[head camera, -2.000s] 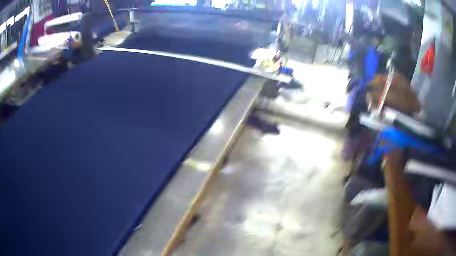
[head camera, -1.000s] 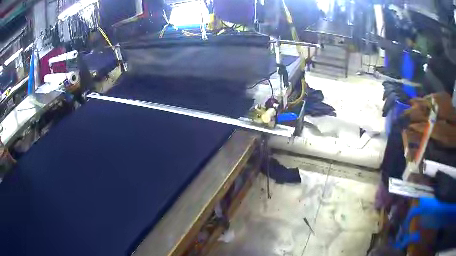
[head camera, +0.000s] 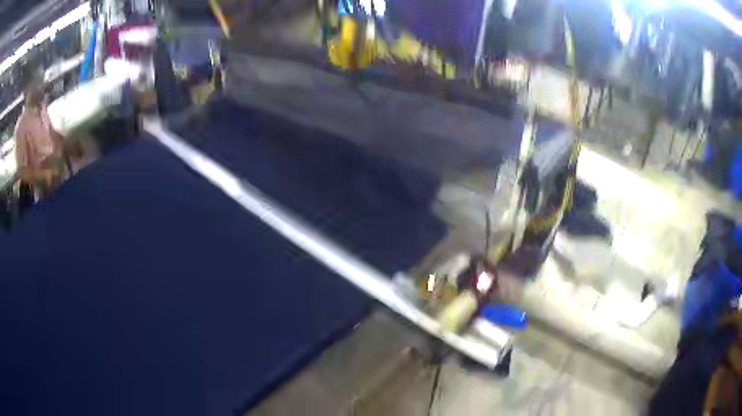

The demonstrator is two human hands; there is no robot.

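Navy fabric (head camera: 187,284) lies wide and smooth over the table on the near side of the cutter rail. The long white rail (head camera: 301,231) runs slantwise across the cloth from the upper left to the lower right. The end cutter (head camera: 460,305), with a pale cylindrical part and a blue handle (head camera: 504,316), sits at the rail's right end. Darker fabric (head camera: 325,183) lies beyond the rail. The picture is blurred. Neither of my hands is in view.
A person in a pinkish top (head camera: 37,138) stands at the far left. The bare table edge (head camera: 325,370) shows at the bottom. A yellow object (head camera: 351,42) is at the top. Dark cloth (head camera: 586,231) lies on the floor at the right. Blue items (head camera: 708,301) are at the far right.
The view has moved closer to the rail and tilted, so the rail and cutter look larger and lower. The person at the left now shows clearly.
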